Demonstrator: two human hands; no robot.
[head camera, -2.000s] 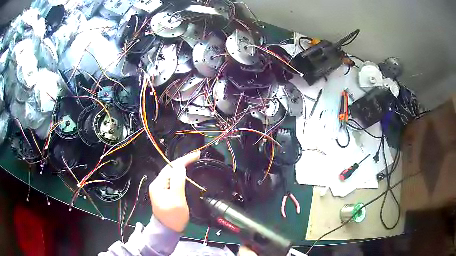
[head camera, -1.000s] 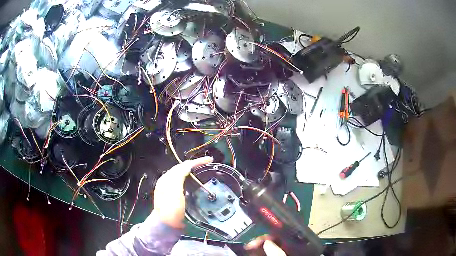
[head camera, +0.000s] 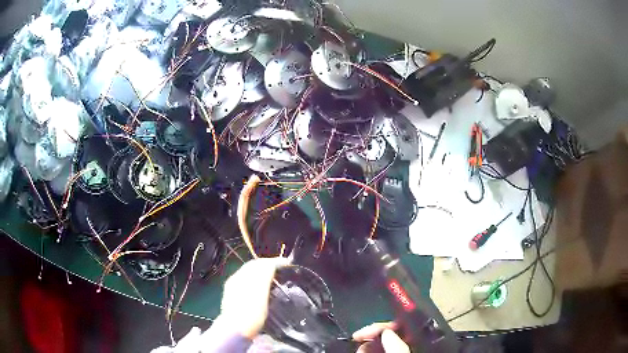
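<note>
My left hand (head camera: 246, 296) is at lower centre, at the left rim of a round black housing (head camera: 303, 300). The housing is blurred and looks tilted, and the hand hides part of its rim. A bundle of orange and yellow wire leads (head camera: 244, 217) curves up from the fingers. My right hand (head camera: 380, 336) is partly cut off by the bottom edge, its fingers curled beside the dark gun with a red label (head camera: 405, 293). The gun's nozzle points up and left, beyond the housing; its handle is not clear.
Black housings (head camera: 153, 227) with loose wires lie at left, and metal discs (head camera: 286, 77) are heaped at the back. Bagged units (head camera: 51, 103) fill the far left. On white paper (head camera: 441, 224) at right lies a screwdriver (head camera: 483, 238). A solder spool (head camera: 490, 294) and cables are nearby.
The gun's nozzle first moved over the housing, then swung up and right, away from it. The housing has turned: its pale inner plate, clear a second ago, no longer shows clearly.
</note>
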